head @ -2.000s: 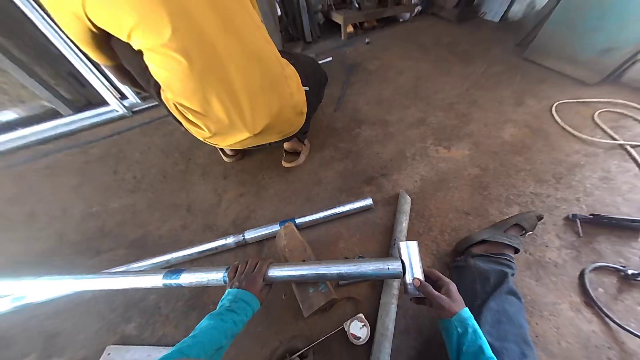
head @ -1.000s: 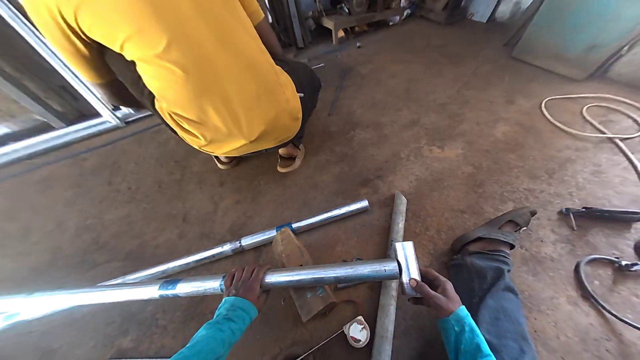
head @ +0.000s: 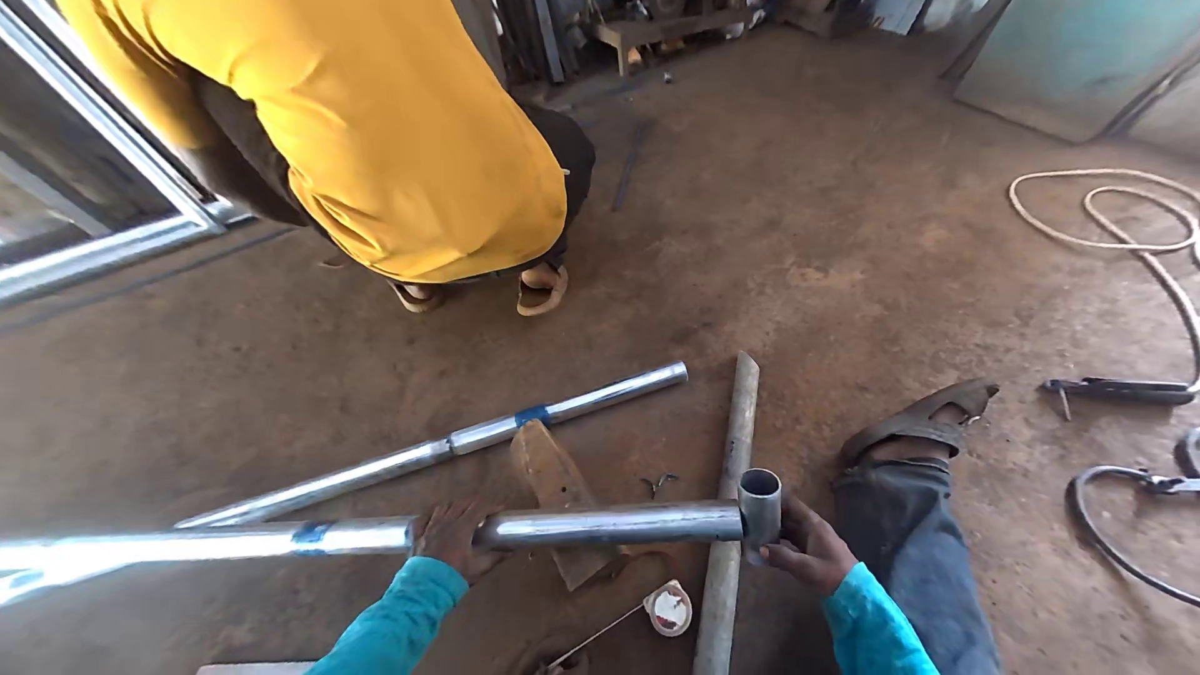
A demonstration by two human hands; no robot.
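A long shiny metal pipe [head: 619, 523] lies across the lower part of the view. My left hand [head: 459, 539] is wrapped around it left of centre. At the pipe's right end stands a short metal tube [head: 760, 506], its open mouth facing up, touching the pipe end. My right hand [head: 811, 546] grips this short tube from the right side. A dull grey pipe [head: 727, 562] runs beneath the long pipe, crossing it near its end. A second shiny pipe [head: 375, 473] with a blue band lies behind, and a wooden block [head: 553, 478] sits under the long pipe.
A tape measure [head: 668, 607] lies partly extended near the wooden block. A person in a yellow shirt [head: 412, 141] squats ahead beside a metal frame [head: 103, 253]. At right are an electrode holder [head: 1120, 390], a pale coiled cable [head: 1148, 246] and a dark cable [head: 1087, 534].
The short piece at the pipe's end has turned in my right hand, so its round opening now shows from above. My left hand stays on the long pipe.
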